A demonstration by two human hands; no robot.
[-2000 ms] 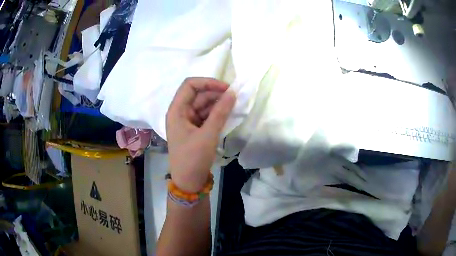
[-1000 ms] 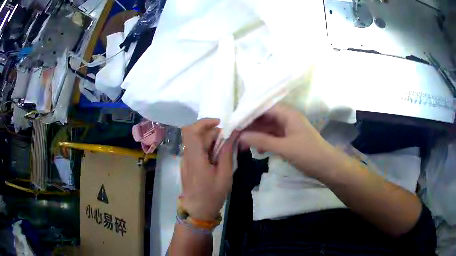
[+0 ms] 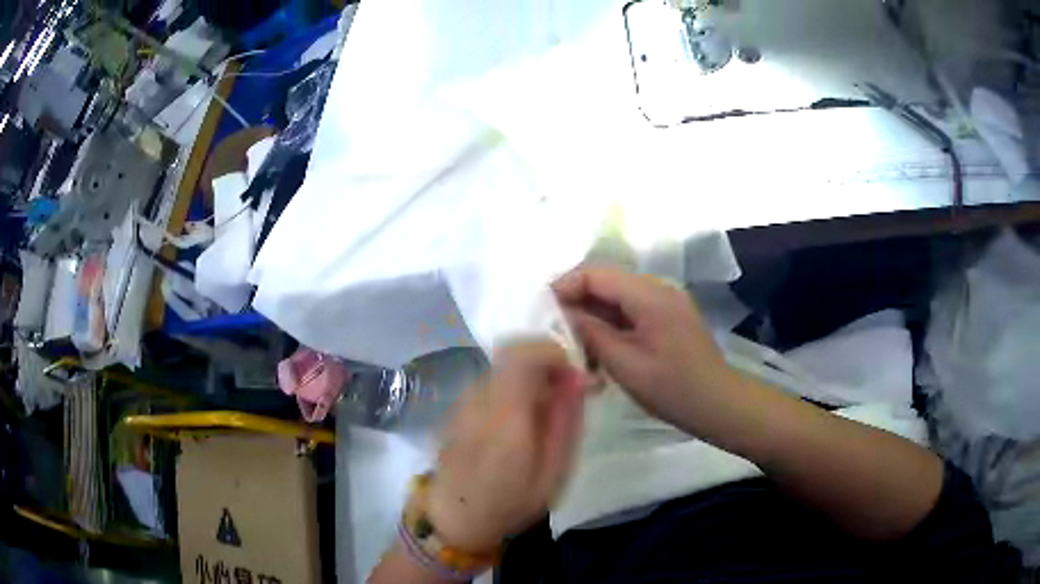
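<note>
A large white cloth (image 3: pixel 376 217) is spread over the table and hangs off its front edge, overexposed in places. My left hand (image 3: pixel 519 428), blurred, has its fingertips closed on the cloth's near edge. My right hand (image 3: pixel 639 331) pinches the same edge just to the right and slightly farther up. The fingertips of both hands are close together. A small fold of cloth shows between them; its detail is blurred. More white cloth (image 3: pixel 650 456) lies on my lap.
The sewing machine's metal bed plate (image 3: pixel 776 57) is at the upper right. Dark scissors (image 3: pixel 912 114) with a dark red cord lie right of it. A cardboard box (image 3: pixel 245 502), yellow rail (image 3: pixel 228 427) and pink item (image 3: pixel 310 383) are at lower left. Cloth (image 3: pixel 992 331) is heaped at right.
My right hand came in from the right and took hold of the cloth beside my left. Both hands now hold the edge slightly lower. The view has shifted, showing the scissors.
</note>
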